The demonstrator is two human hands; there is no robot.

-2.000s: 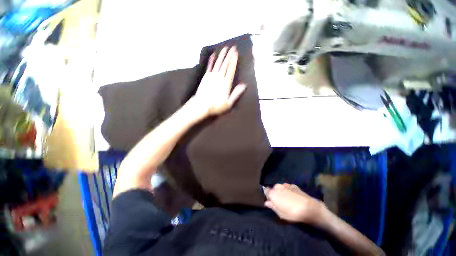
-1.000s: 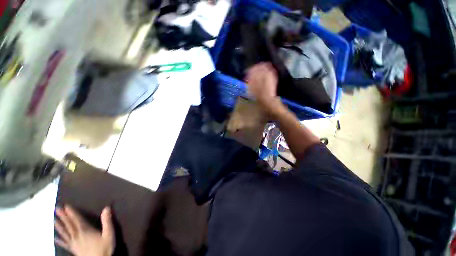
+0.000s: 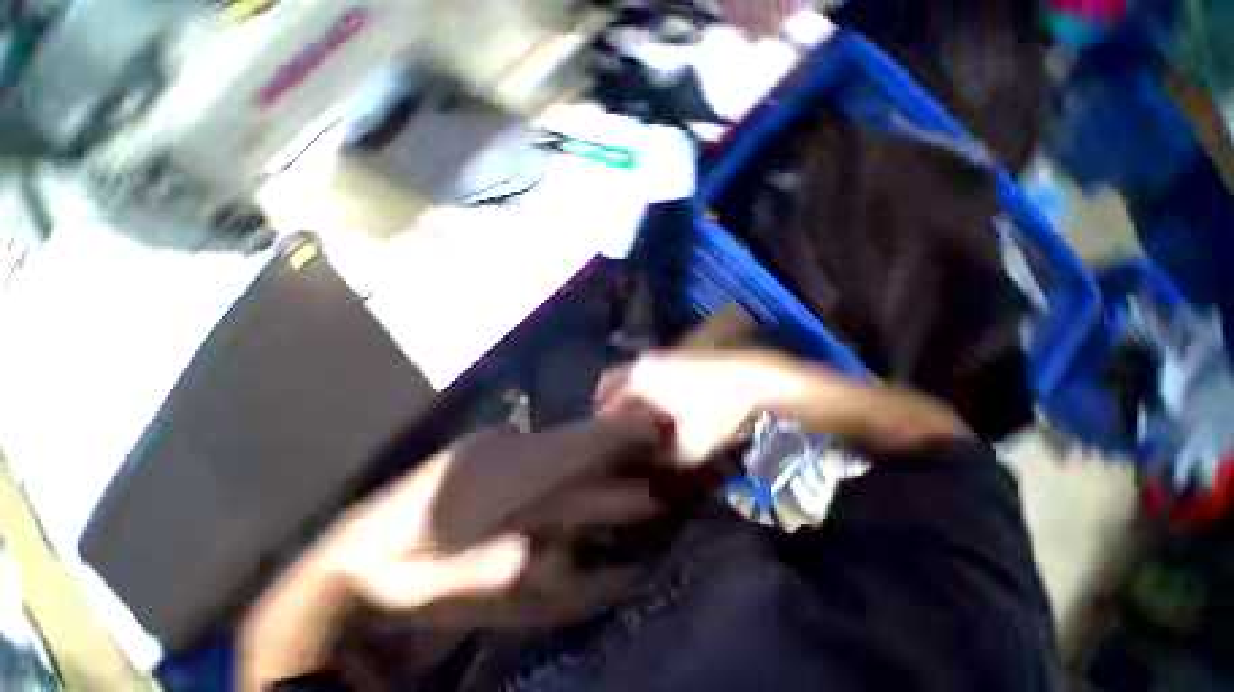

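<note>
The large dark brown cloth panel (image 3: 278, 419) lies partly on the white table and hangs over its front edge towards my lap. My left hand (image 3: 433, 554) is at the hanging brown cloth in front of my body, its thumb and fingers around a fold. My right hand (image 3: 677, 399) is beside its fingertips, closed on the edge of the brown cloth. Both hands are blurred, and the cloth and shadow hide some fingertips.
The sewing machine (image 3: 271, 88) stands at the upper left. Green snips (image 3: 596, 152) lie on pale scrap cloth. A grey rounded piece (image 3: 440, 142) lies beside the machine. A blue crate (image 3: 771, 291) at the right holds dark brown cloth (image 3: 907, 230). Red material (image 3: 1191, 498) shows at far right.
My right hand has come back from the blue crate to the brown cloth. My left hand has left the table top and moved to the cloth near my lap. Dark brown cloth now covers the crate's pale pieces.
</note>
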